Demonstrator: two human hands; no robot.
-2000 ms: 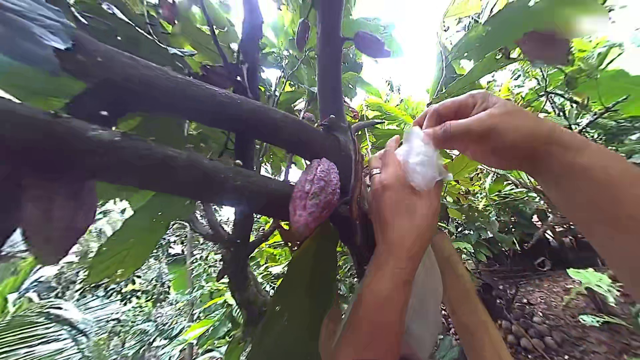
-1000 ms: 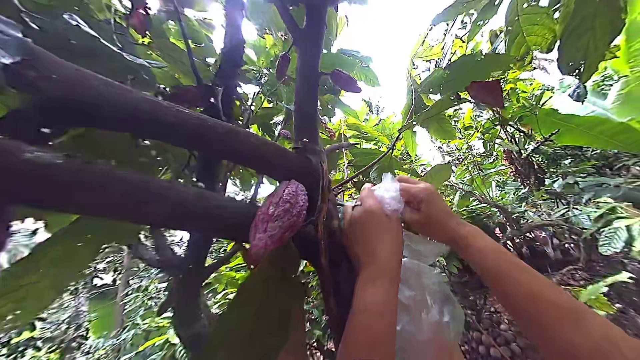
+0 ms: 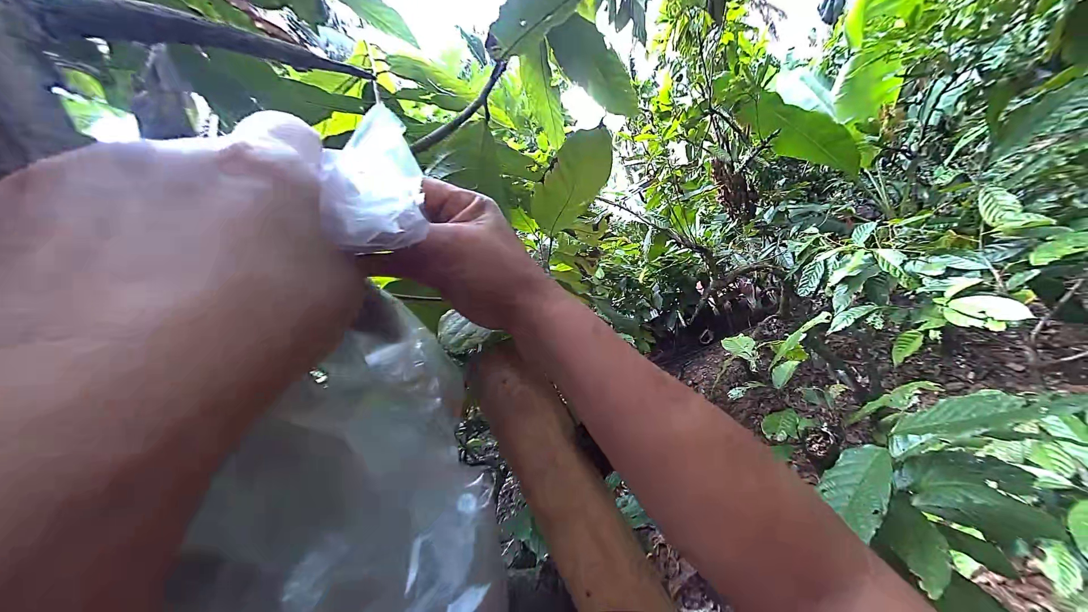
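Note:
My left hand (image 3: 229, 229), large and blurred at the left, is closed around bunched plastic; most of its fingers are hidden. White crumpled plastic (image 3: 374, 187) sticks out between my two hands. Close against its right side, my right hand (image 3: 472, 246) pinches it, with the fingertips partly hidden behind. A clear plastic bag (image 3: 365, 467) hangs below the hands, wrinkled and see-through. How the white plastic joins the clear bag cannot be seen. Beside the bag, a greenish oval thing (image 3: 463, 331), perhaps a pod, shows behind my right wrist.
A dark branch (image 3: 195, 34) crosses the upper left, and a thin leafy twig (image 3: 463, 115) rises past my right hand. A tan rounded length (image 3: 561, 493), wood or a limb, slants below my right forearm. Leafy plants (image 3: 960, 476) and brown ground (image 3: 748, 382) lie at the right.
The view has swung right and closer, so the purple cacao pod and thick branches seen before are out of frame. Both hands stay at the plastic.

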